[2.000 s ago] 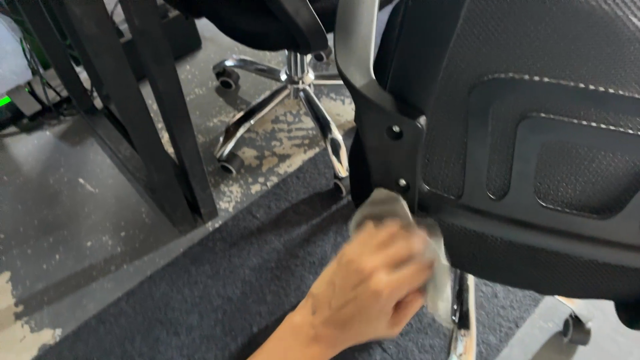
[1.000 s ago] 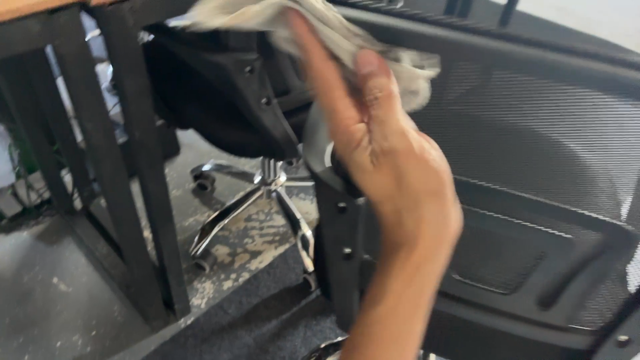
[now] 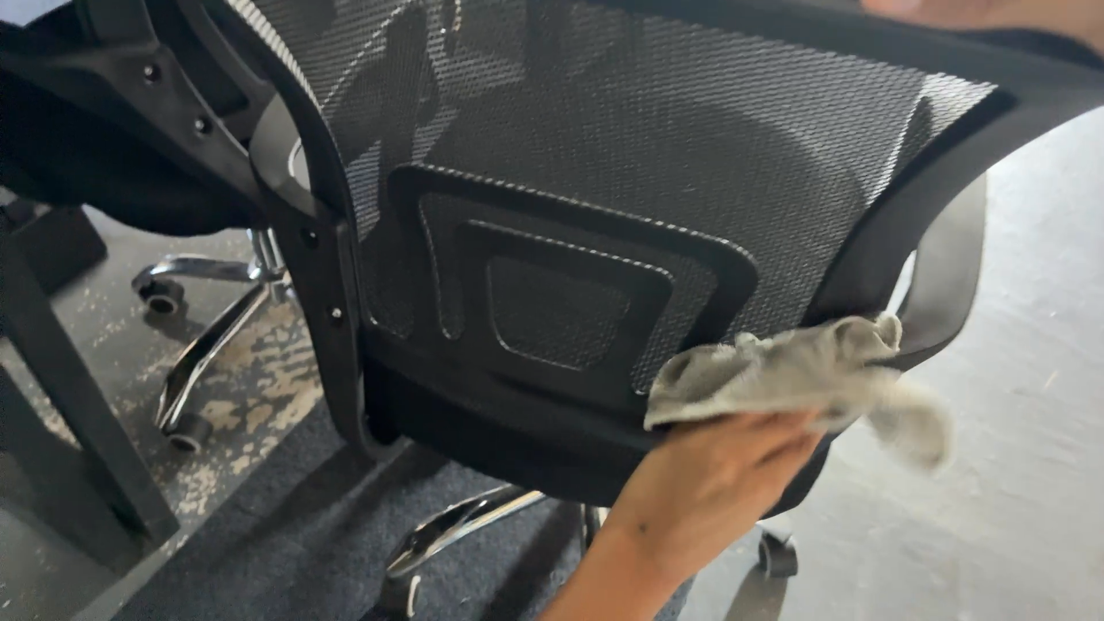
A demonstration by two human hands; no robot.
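Observation:
My left hand point(image 3: 720, 487) reaches up from the bottom edge and holds a crumpled pale grey cloth point(image 3: 776, 371). The cloth lies against the lower right of the backrest of a black mesh office chair point(image 3: 561, 315), near its armrest, and its loose end is blurred. At the top right corner, my right hand point(image 3: 992, 13) is at the backrest's top rim, mostly cut off by the frame, so its grip cannot be made out. The chair's back faces me, with a looped plastic support low on the mesh.
Another black office chair point(image 3: 112, 129) with a chrome base stands close on the left. A dark metal table leg point(image 3: 78, 431) is at the lower left. Under the nearer chair lies a dark carpet point(image 3: 259, 535); the grey floor point(image 3: 1018, 414) has worn patches at left.
My left hand, with the cloth, was raised above the armrest joint on the left side a second ago and is now low on the backrest's right side. My right hand has come into view. The view has shifted.

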